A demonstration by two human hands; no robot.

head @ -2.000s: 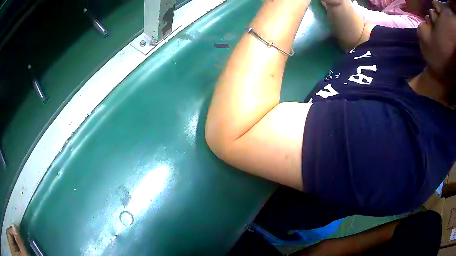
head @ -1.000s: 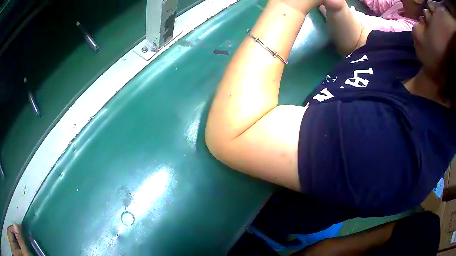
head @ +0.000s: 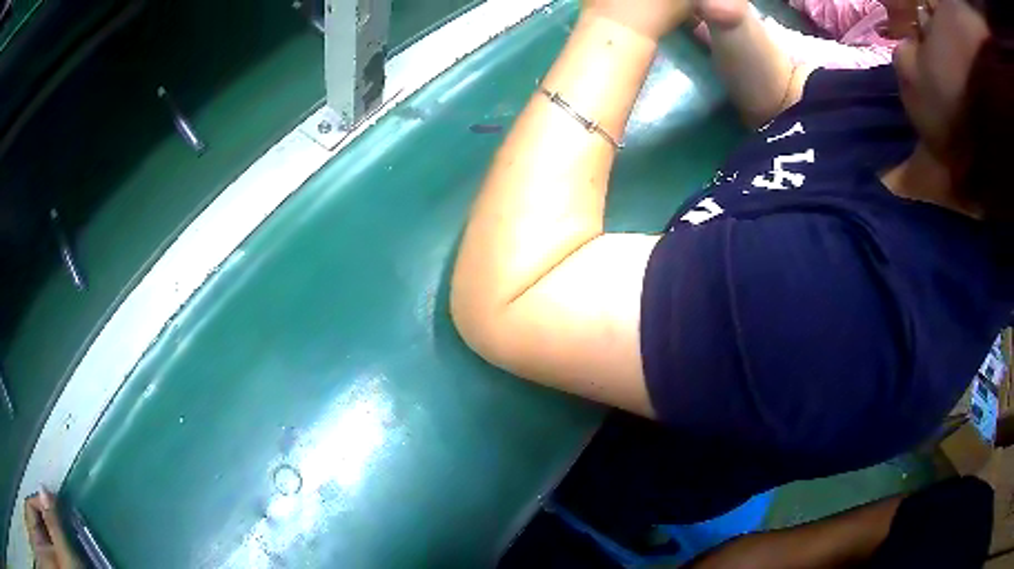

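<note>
Only the fingers of one hand, apparently my right hand (head: 45, 533), show at the lower left corner, resting at the white edge rail (head: 145, 300). The rest is cut off, and I cannot tell whether they hold anything. A slim dark shiny tube (head: 91, 542) lies on the green worktable (head: 334, 278) just right of these fingers. My left hand is not in view.
A neighbouring person's bent forearm (head: 545, 200) rests across the table at the centre and right. A grey post (head: 356, 67) stands on the rail. The dark green belt (head: 122, 156) carries spaced tubes (head: 180, 120). Cartons (head: 967, 450) are behind.
The tubes on the belt have shifted down and left in the view, and another shows at the top. The neighbour's arm has shifted slightly left. The fingers at the corner have moved slightly.
</note>
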